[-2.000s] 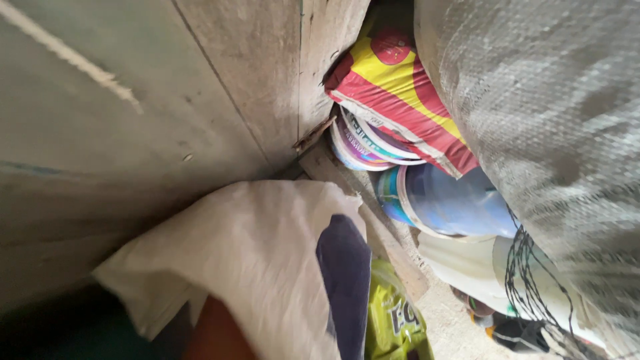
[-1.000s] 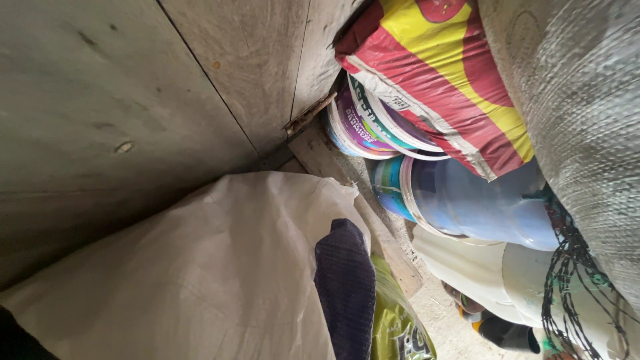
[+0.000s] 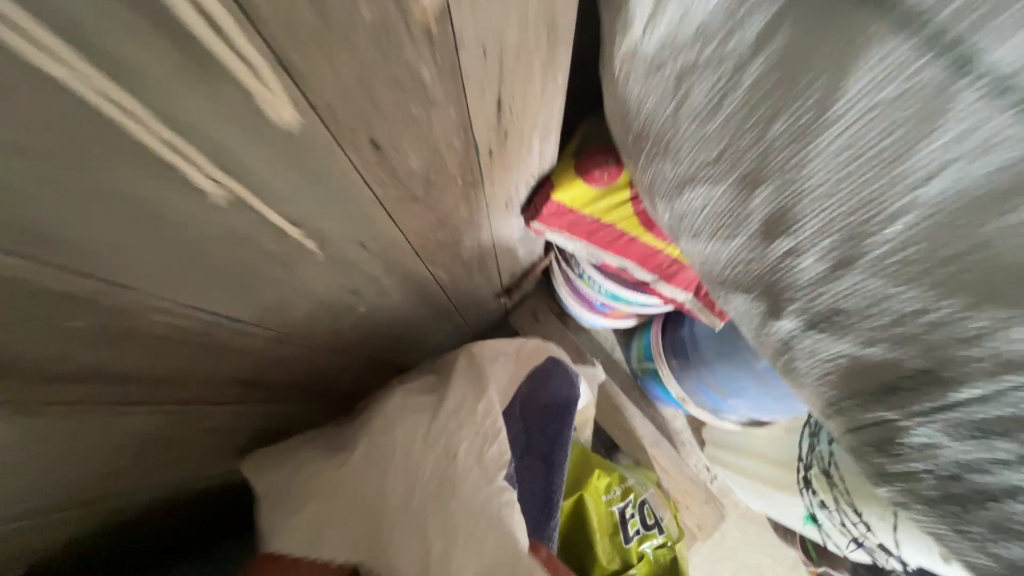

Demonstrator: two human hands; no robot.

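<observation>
Neither of my hands can be made out. Blurred reddish-brown patches show at the bottom edge, too little to identify. A whitish sack [image 3: 400,472] fills the lower middle, its upper end against the plank wall. On its right side lies a dark blue cloth-like piece [image 3: 544,448]. Just right of that is a shiny yellow-green printed bag [image 3: 620,512]. A large grey woven sack [image 3: 824,208], blurred, takes up the right side and partly covers a red and yellow bag [image 3: 616,224].
Wooden planks [image 3: 400,144] stand at the left. Plastic buckets [image 3: 600,296] sit under the red and yellow bag, with a bluish bucket [image 3: 720,368] beside them. A wooden board [image 3: 648,440] runs along the floor. Tangled dark wire or cord [image 3: 840,496] hangs over a pale container [image 3: 752,464].
The whitish sack, spread to the left edge a second ago, now ends farther right, with a dark area beside it. The grey sack hides more of the buckets. The view has shifted.
</observation>
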